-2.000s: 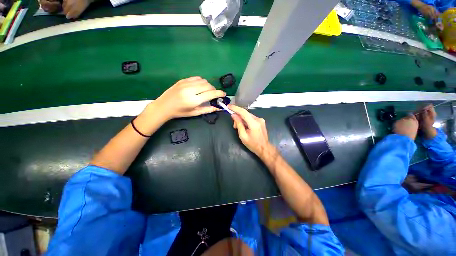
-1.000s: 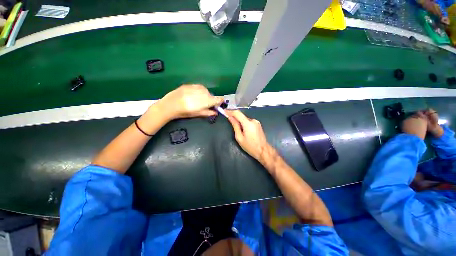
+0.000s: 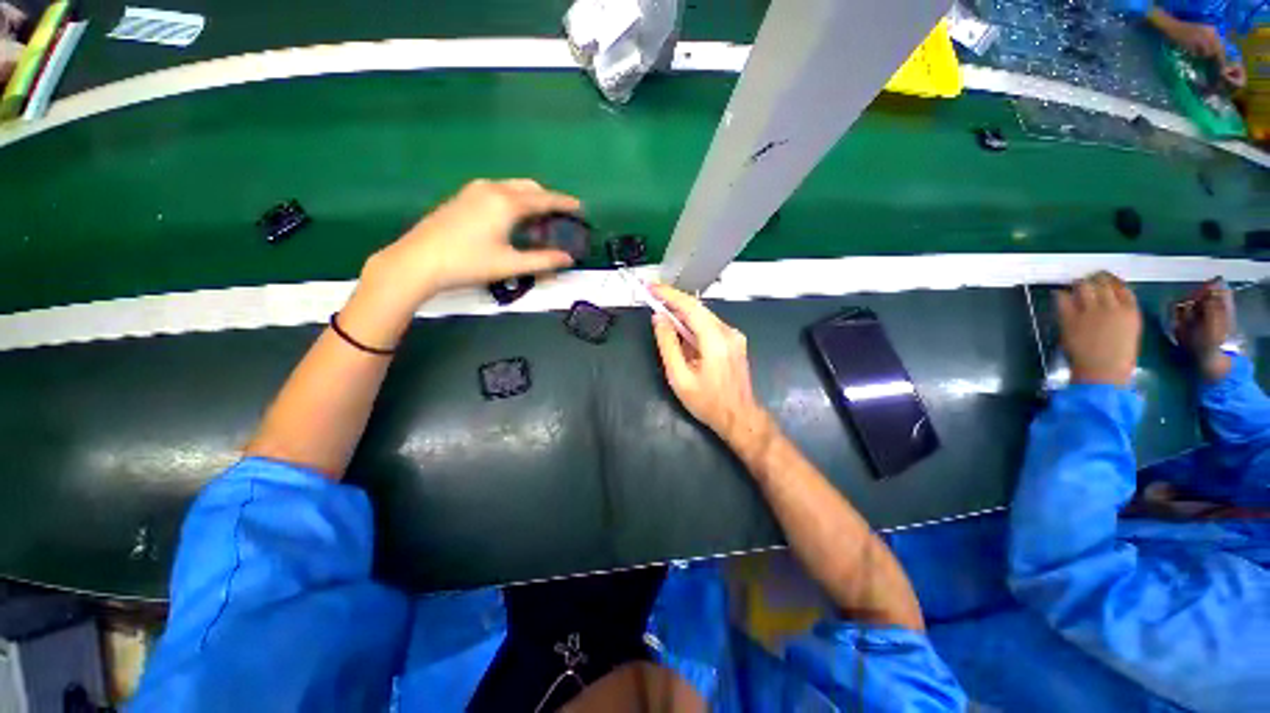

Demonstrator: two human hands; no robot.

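My left hand [image 3: 481, 240] is over the belt's near white rail with a blurred black plastic part [image 3: 553, 234] at its fingertips. My right hand [image 3: 708, 365] holds a slim white stick [image 3: 657, 302] near the foot of the post, its tip pointing up and left. A black part [image 3: 627, 249] lies on the belt just beyond the stick. Another black part [image 3: 513, 287] sits at the white rail under my left hand. Two more black parts [image 3: 589, 322] [image 3: 506, 378] lie on the dark green worktop.
A grey post [image 3: 801, 126] slants up from the near white rail [image 3: 836, 279]. A black smartphone [image 3: 875, 392] lies right of my right hand. Another black part [image 3: 284, 220] is on the belt [image 3: 167, 167]. A clear bag [image 3: 621, 42] and yellow tray [image 3: 925, 63] stand beyond. A neighbour's hands [image 3: 1100, 327] are at right.
My left hand has moved left and up, away from the stick, and now has a black part at its fingertips. The right hand stays nearly in place with the stick. Parts on the belt have shifted right.
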